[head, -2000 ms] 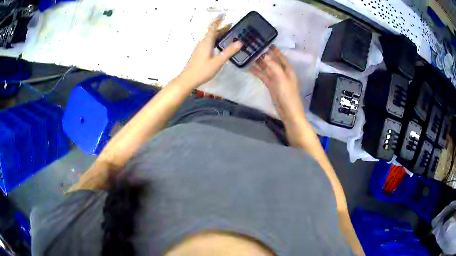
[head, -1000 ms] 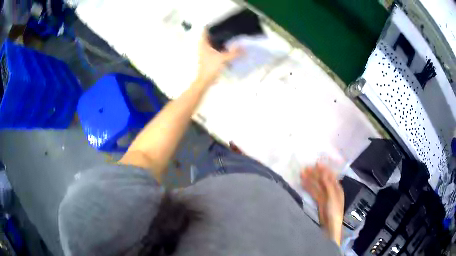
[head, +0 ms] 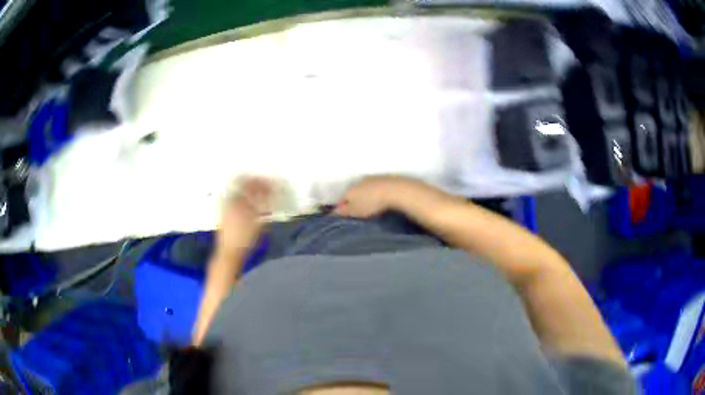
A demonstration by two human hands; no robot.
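The picture is blurred. My left hand [head: 251, 199] is over the front edge of the white-covered bench [head: 309, 108]; its fingers are smeared and no held thing can be made out. My right hand [head: 371, 197] is at the front edge near my waist, its fingers curled down, with a small reddish spot at the fingertips; whether it holds anything cannot be told. Black housings stand on white wrap at the bench's right, one nearer the front [head: 533, 135] and one behind it [head: 522, 55]. Neither hand touches them.
More dark housings [head: 618, 116] stand in rows at the far right. A green belt [head: 224, 17] runs behind the bench. A blue stool [head: 166, 297] and blue crates are below at the left. Orange-red parts [head: 639, 202] show below the bench at the right.
The view has turned. My left hand has left the housing at the bench's back and come to the front edge. My right hand has moved from beside the right-hand housings to near my waist.
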